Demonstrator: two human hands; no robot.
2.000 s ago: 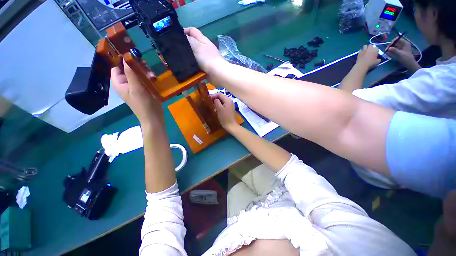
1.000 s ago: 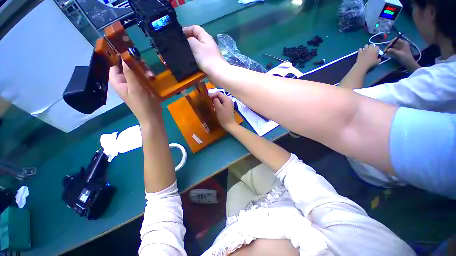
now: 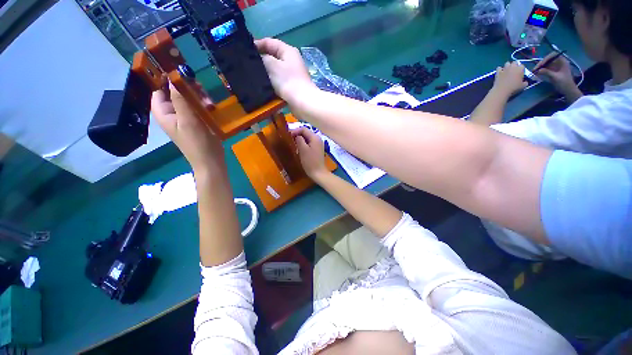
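Observation:
The orange fixture (image 3: 260,173) stands on the bench, its flat base down and its frame raised. A black device with a lit blue display (image 3: 239,66) stands upright on the frame. A black head (image 3: 119,123) hangs at the frame's left arm. My left hand (image 3: 181,121) is raised against the frame's left arm, its fingertips partly hidden behind it. My right hand (image 3: 309,149) is at the fixture's upright above the base, fingers curled on it. Another person's hand (image 3: 283,69) reaches from the right and rests on the device's side.
A second black device (image 3: 121,267) lies at left, near a crumpled white tissue (image 3: 170,196) and a white ring (image 3: 248,216). Loose black parts (image 3: 416,73), a clear bag (image 3: 332,78) and a dark strip (image 3: 454,104) lie behind right. A neighbour holds a thin tool (image 3: 549,61) near a pale box (image 3: 530,22).
The black head and the arm holding it have shifted very slightly left. The other person's sleeve has moved slightly right. My hands keep nearly the same places.

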